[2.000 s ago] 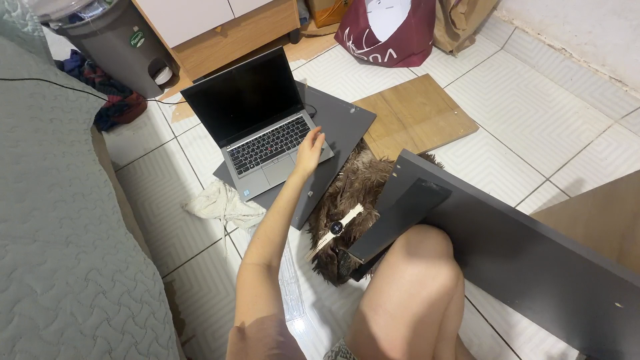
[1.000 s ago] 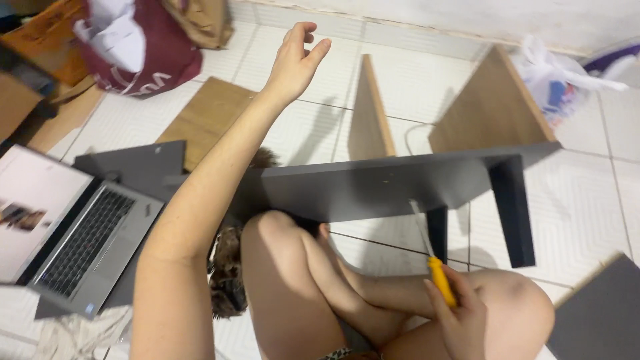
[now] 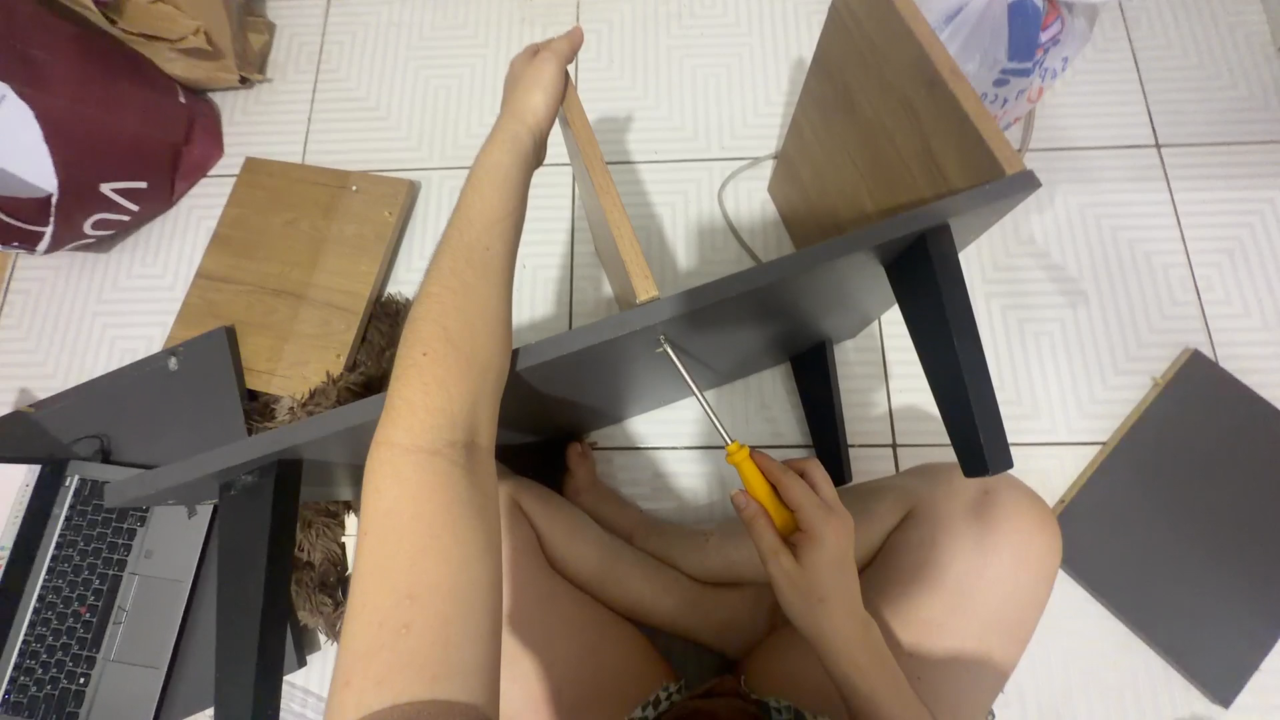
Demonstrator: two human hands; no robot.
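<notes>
My right hand (image 3: 800, 530) grips a screwdriver by its yellow handle (image 3: 762, 490). The metal shaft slants up to the left, and its tip meets the dark grey furniture panel (image 3: 800, 310) near a small spot. My left hand (image 3: 540, 85) rests at the far end of an upright wood-effect divider board (image 3: 608, 200), whose near end meets the panel. Its palm and most fingers are hidden from view. A second wood-effect board (image 3: 880, 120) stands at the panel's right end. Tapered black legs (image 3: 950, 350) extend from the panel towards me.
A laptop (image 3: 90, 590) lies at the lower left beside a brown shaggy item (image 3: 325, 570). Behind them are a loose wood-effect board (image 3: 290, 270) and a maroon bag (image 3: 120, 140). A plastic bag (image 3: 1015, 60) stands at the upper right, and a grey board (image 3: 1190, 520) lies at the right.
My left hand has gone from the laptop, through the air, to the divider board. The screwdriver in my right hand stays at the panel. The view has swung right since the oldest frame.
</notes>
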